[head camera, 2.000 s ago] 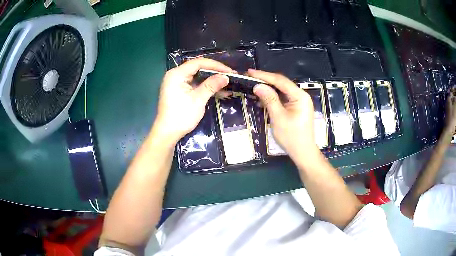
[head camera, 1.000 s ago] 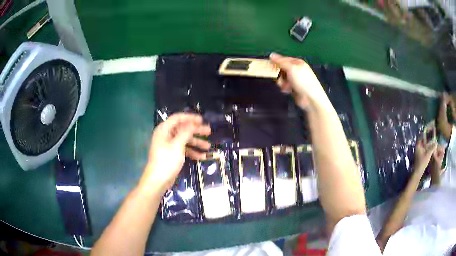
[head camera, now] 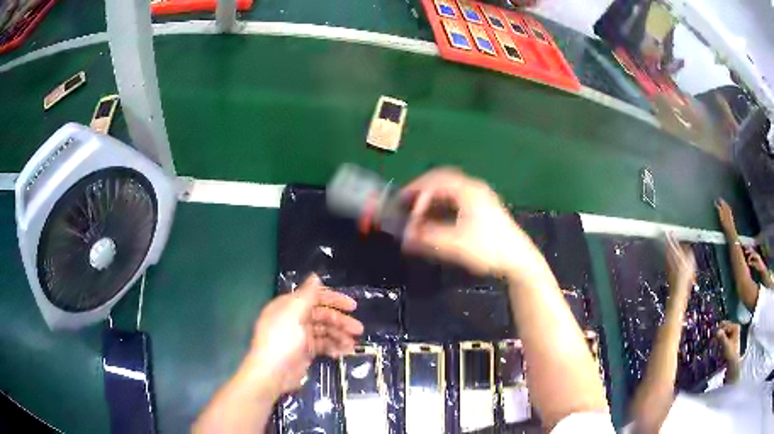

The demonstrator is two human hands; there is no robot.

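My right hand (head camera: 462, 222) is blurred by motion above the black pocket mat (head camera: 339, 254). Its fingers are closed on a grey and dark keypad phone piece (head camera: 361, 193) with a small red spot, too blurred to tell in detail. My left hand (head camera: 307, 332) is empty with fingers apart over the left part of the mat. Several gold-edged front housings (head camera: 424, 390) lie in the lower pockets; my right forearm hides some. A gold keypad phone (head camera: 388, 124) lies on the green conveyor belt (head camera: 288, 102).
A grey fan (head camera: 95, 229) stands at left by a frame post (head camera: 140, 93), with a black slab (head camera: 127, 381) below. More phones lie on the belt. A red parts tray (head camera: 509, 47) is beyond it. Co-workers' hands (head camera: 679, 263) and another mat (head camera: 662, 297) are at right.
The view has shifted towards the belt. The gold phone held in my right hand a second ago is no longer there; that hand now holds a grey piece. My left hand stays empty.
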